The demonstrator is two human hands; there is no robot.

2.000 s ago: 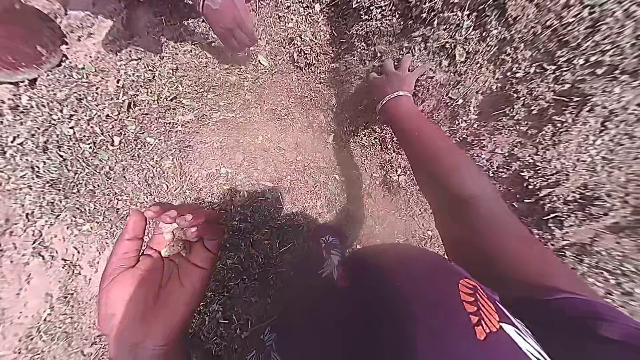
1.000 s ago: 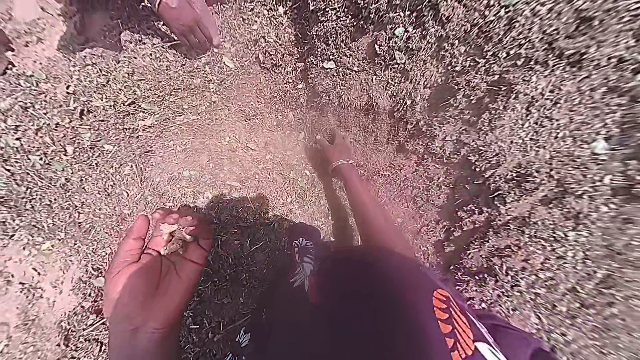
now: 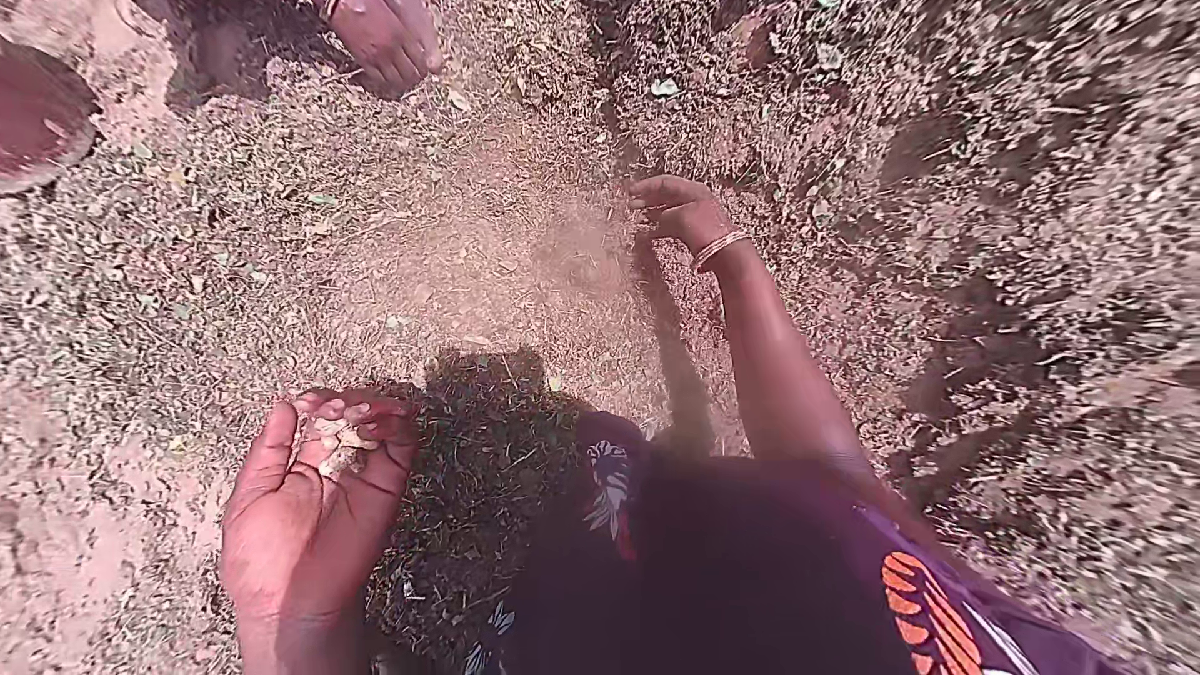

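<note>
My left hand (image 3: 314, 525) is palm up at the lower left, fingers curled around several small pale pieces (image 3: 339, 445), perhaps pods or clods; their kind is unclear. My right hand (image 3: 680, 214), with bangles (image 3: 720, 249) at the wrist, is held over the dusty ground right of centre, fingers bent toward the left. Nothing shows between its fingers, though their undersides are hidden. Beneath and around it lies dry plant litter (image 3: 469, 262) on bare soil.
Another person's hand or foot (image 3: 389, 42) shows at the top. A round, shallow container (image 3: 42, 117) is cut off by the left edge. Dry leaf litter (image 3: 1059, 216) covers the right side. My patterned dark clothing (image 3: 731, 562) fills the lower middle.
My right hand, spread on the litter at the upper right two seconds ago, came down toward my body and is now farther out again. My left hand keeps holding the pale pieces.
</note>
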